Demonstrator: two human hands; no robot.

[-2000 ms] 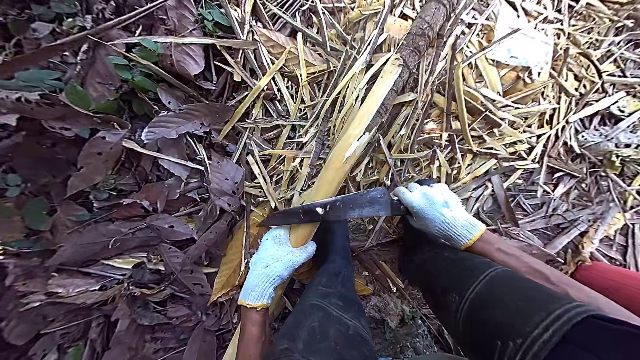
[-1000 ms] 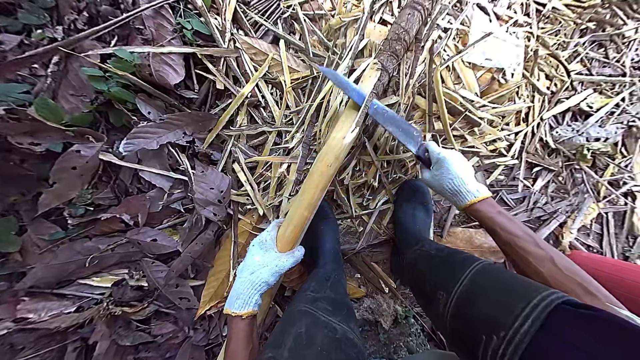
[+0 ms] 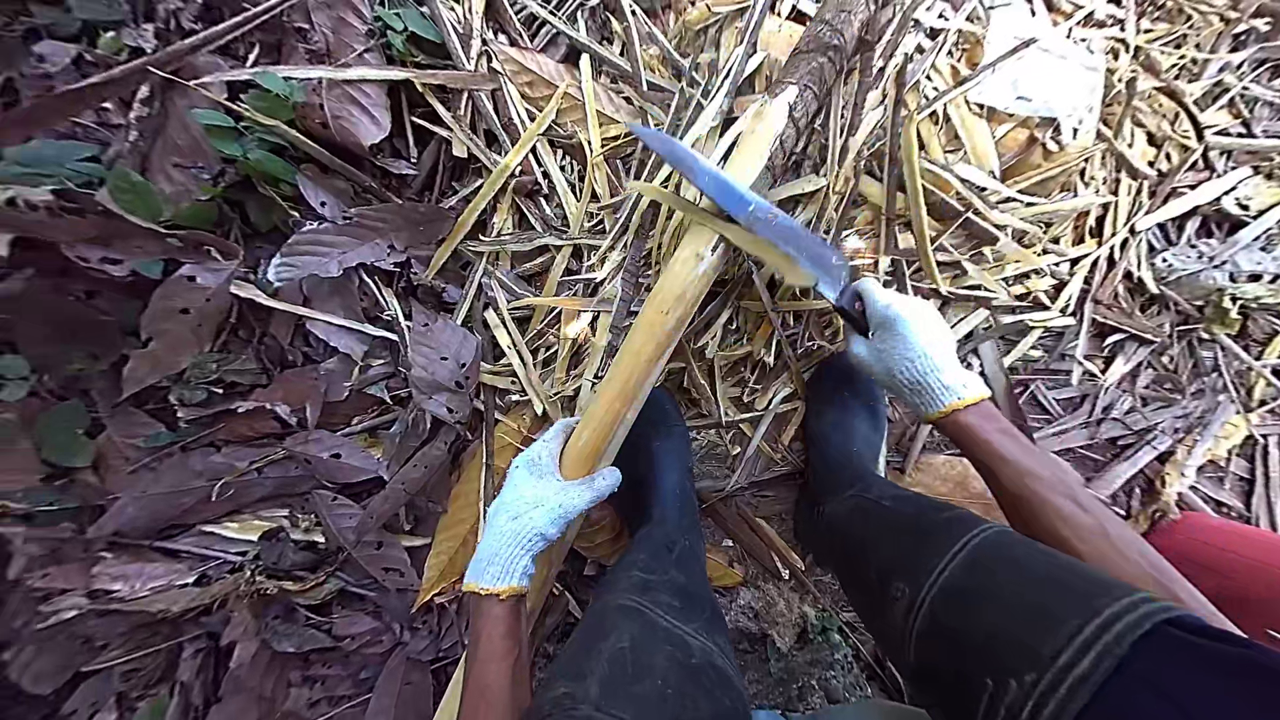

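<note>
A pale yellow peeled wooden pole slants from lower left up to the top centre, its upper end by a bark-covered log. My left hand, in a white knit glove, is closed around its lower part. My right hand, gloved alike, grips the dark handle of a machete. The blade points up and left and crosses over the upper pole. A strip of peeled wood lies along the blade's lower side; whether it is still joined to the pole I cannot tell.
Yellow wood shavings cover the ground around the pole's upper half. Dry brown leaves and small green plants lie at left. My dark boots stand either side below the pole. A white sheet-like scrap lies at upper right; something red shows at right.
From across the lower pole near my left hand, the machete has moved up and right to the upper pole. A peeled strip now shows by the blade. My left hand keeps its hold.
</note>
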